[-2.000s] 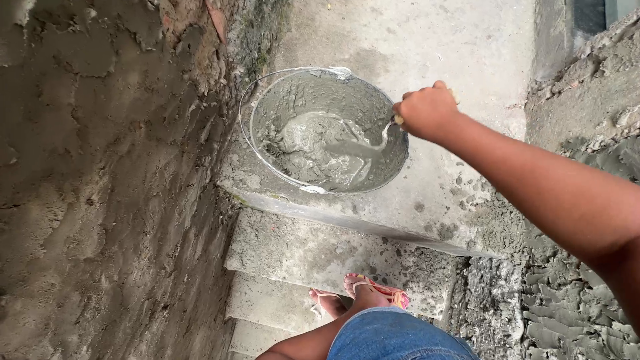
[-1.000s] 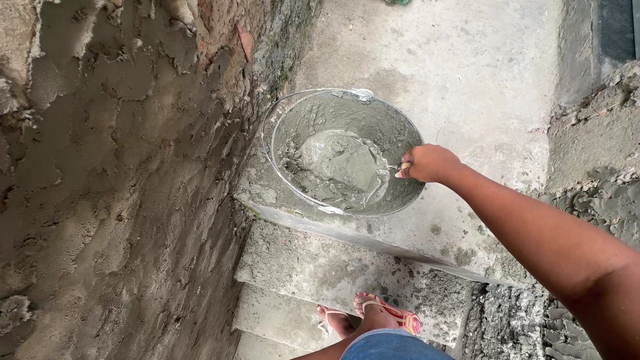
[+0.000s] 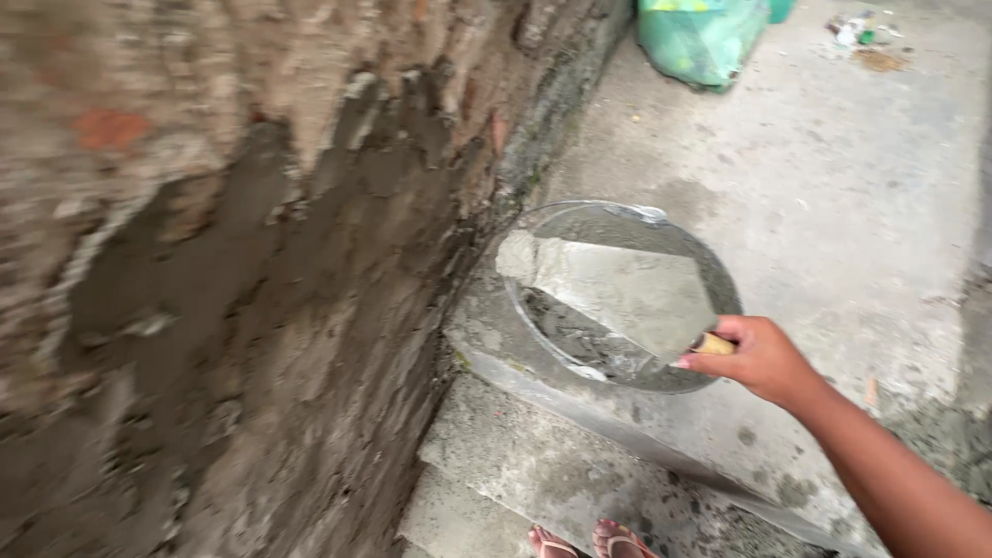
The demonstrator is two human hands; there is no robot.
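Note:
My right hand (image 3: 752, 356) grips the wooden handle of a mason's trowel (image 3: 628, 291), whose blade is coated in wet grey mortar with a lump at its tip. The blade is held above a round bucket (image 3: 732, 287) with a wire bail, its inside smeared with mortar. The bucket rests on a concrete landing, close to the wall. Fresh dark mortar (image 3: 387, 232) covers part of the rough wall to the left of the trowel. My left hand is out of the frame.
Concrete steps (image 3: 496, 457) drop away below the landing edge (image 3: 604, 434), with my sandalled feet on them. A green plastic bag (image 3: 701, 39) lies beside the wall at the top. Small litter (image 3: 860, 35) is scattered at the upper right. Mortar lies at the right edge.
The trowel has come up out of the bucket loaded with mortar; earlier its blade was down in the mix. The view has swung toward the wall.

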